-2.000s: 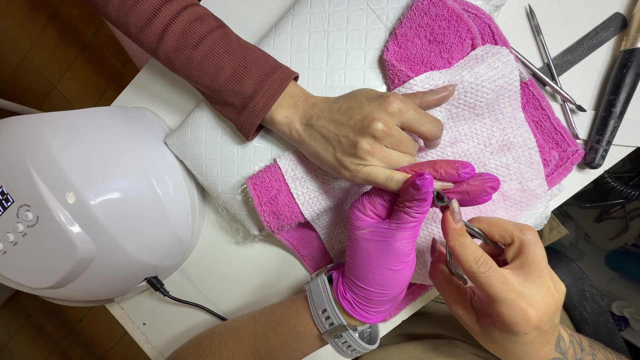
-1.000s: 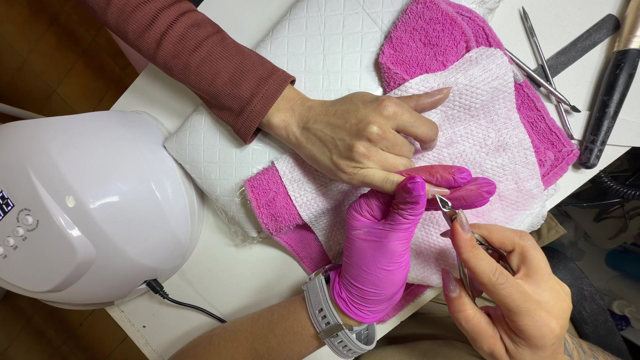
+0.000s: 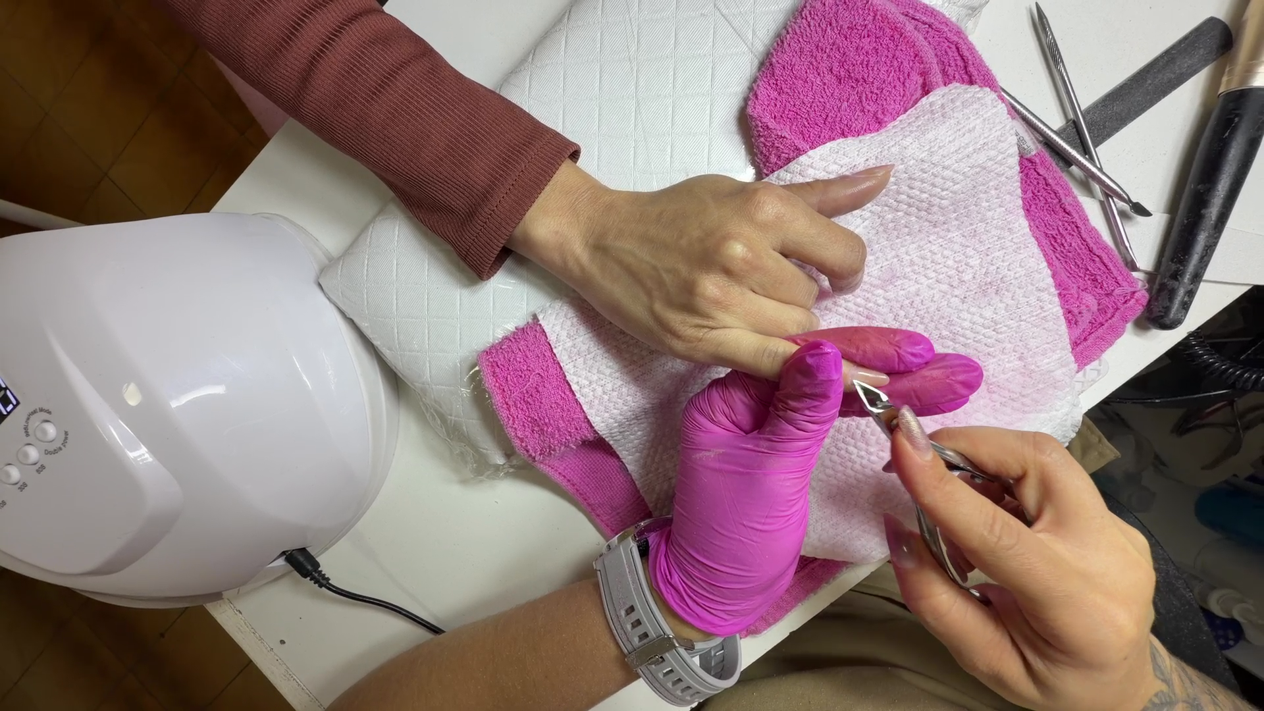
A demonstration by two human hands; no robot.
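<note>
My left hand [image 3: 746, 504], in a pink glove with a grey watch band at the wrist, grips the little finger [image 3: 755, 351] of another person's hand [image 3: 681, 262] between thumb and fingers. That hand lies palm down, its maroon sleeve coming from the upper left. My bare right hand [image 3: 1027, 553] holds metal cuticle nippers [image 3: 933, 454] by the handles. Their pointed jaws are at the nail of the held finger; whether they touch it I cannot tell. Beneath the hands are a white textured paper towel [image 3: 948, 237], a pink terry towel [image 3: 839, 79] and a white quilted cushion [image 3: 632, 99].
A white nail lamp [image 3: 188, 395] with a black cable [image 3: 365, 597] stands at the left. At the upper right lie two metal manicure tools [image 3: 1071, 118], a dark nail file [image 3: 1155, 89] and a black-handled brush [image 3: 1210, 207]. The white table's edge [image 3: 257, 647] runs below the lamp.
The nippers in my right hand were turned over the fingertip two seconds ago; their jaws now point up and left at the nail. My left hand keeps its hold on the finger.
</note>
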